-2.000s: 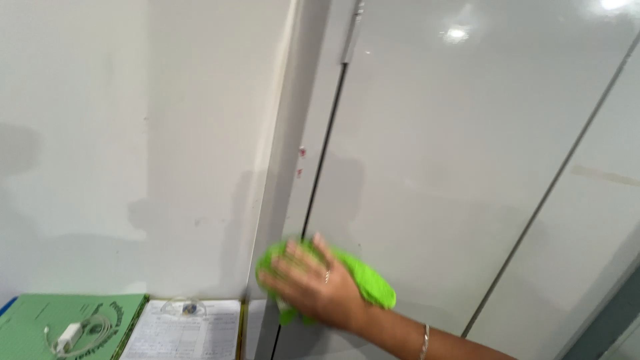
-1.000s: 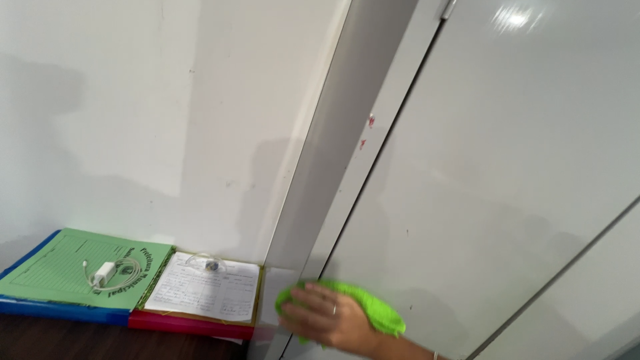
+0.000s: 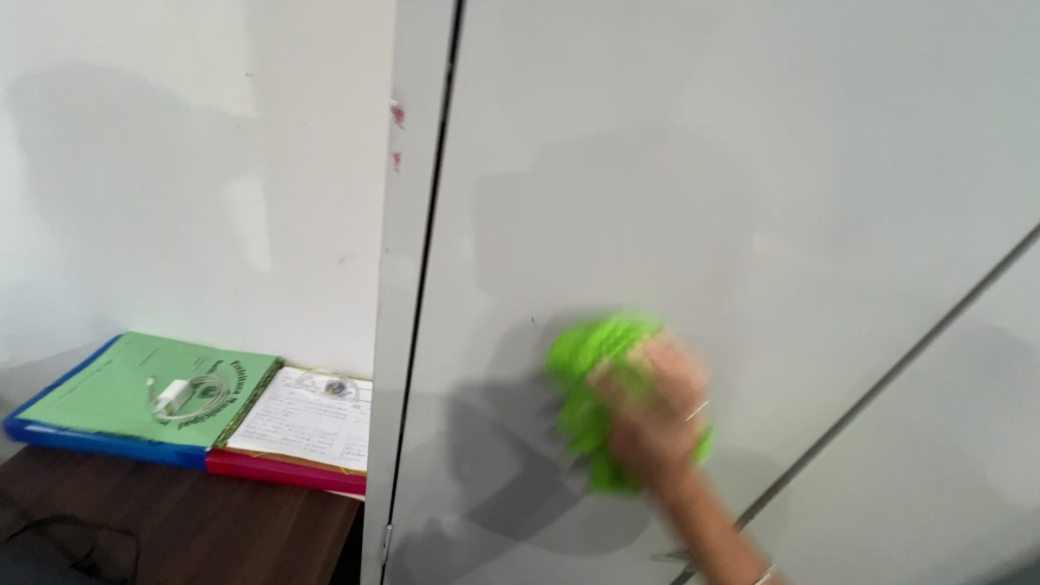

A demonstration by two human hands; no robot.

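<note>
A bright green cloth (image 3: 597, 406) is bunched under my right hand (image 3: 658, 398), which presses it against the grey cabinet door (image 3: 609, 203). Both hand and cloth are blurred. A ring shows on the hand and a bracelet at the wrist. Left of the cloth runs the dark gap (image 3: 424, 268) at the door's edge, and the narrow frame beside it bears two small red marks (image 3: 397, 115). My left hand is out of view.
At the lower left, a dark wooden table (image 3: 179, 512) holds a blue folder (image 3: 114, 443) with a green cover, a white charger with a coiled cable (image 3: 175, 398), and a red folder (image 3: 284, 474) under handwritten papers (image 3: 301, 418). Black cables (image 3: 81, 536) lie near the corner.
My right hand, with the green cloth, has moved right from the door's left edge onto the door panel. The view has shifted.
</note>
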